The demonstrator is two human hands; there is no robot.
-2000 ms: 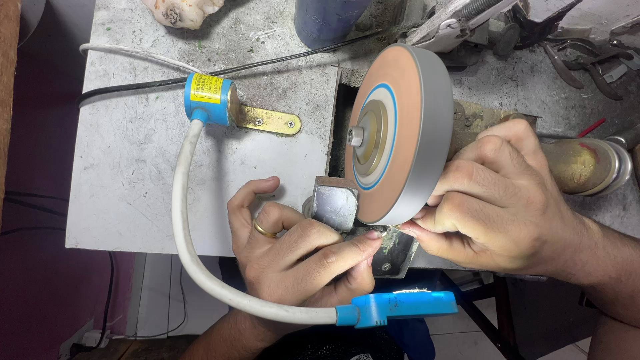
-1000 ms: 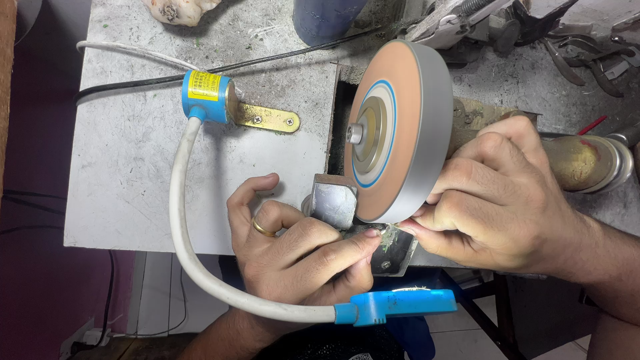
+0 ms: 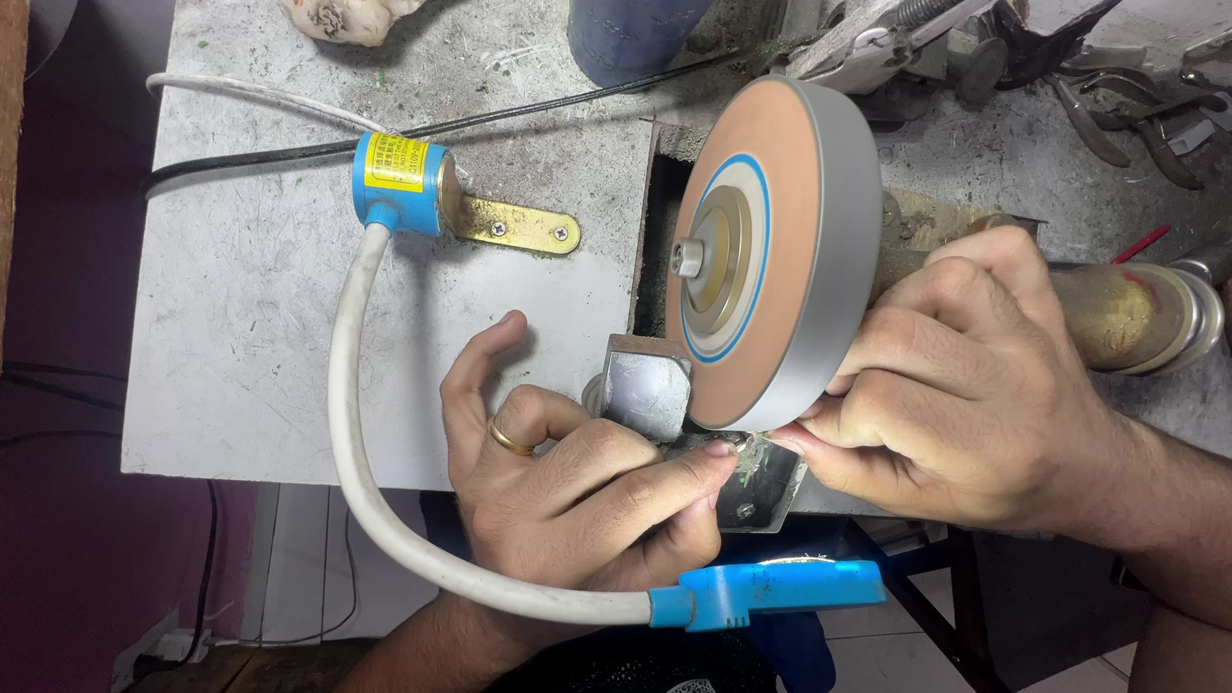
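A grinding wheel (image 3: 828, 260) with a tan side face and a grey rim stands on its shaft at the centre. Just below its lower edge, my left hand (image 3: 587, 491) pinches a tiny shiny piece (image 3: 741, 441) between thumb and index finger; the fingertips hide most of it. My right hand (image 3: 953, 385) is to the right of the wheel, its thumb and index fingertips pressed together close to the rim. Whether they also hold the piece is not clear. A small metal rest (image 3: 647, 393) sits beside the wheel, above my left hand.
A blue lamp head (image 3: 784, 595) on a white flexible neck (image 3: 351, 385) curves around my left hand. Its blue base (image 3: 402, 183) is fixed to the bench (image 3: 241, 318). Pliers (image 3: 1088, 120) lie at the upper right, near a dark blue container (image 3: 630, 38). A black cable (image 3: 539, 104) crosses the bench.
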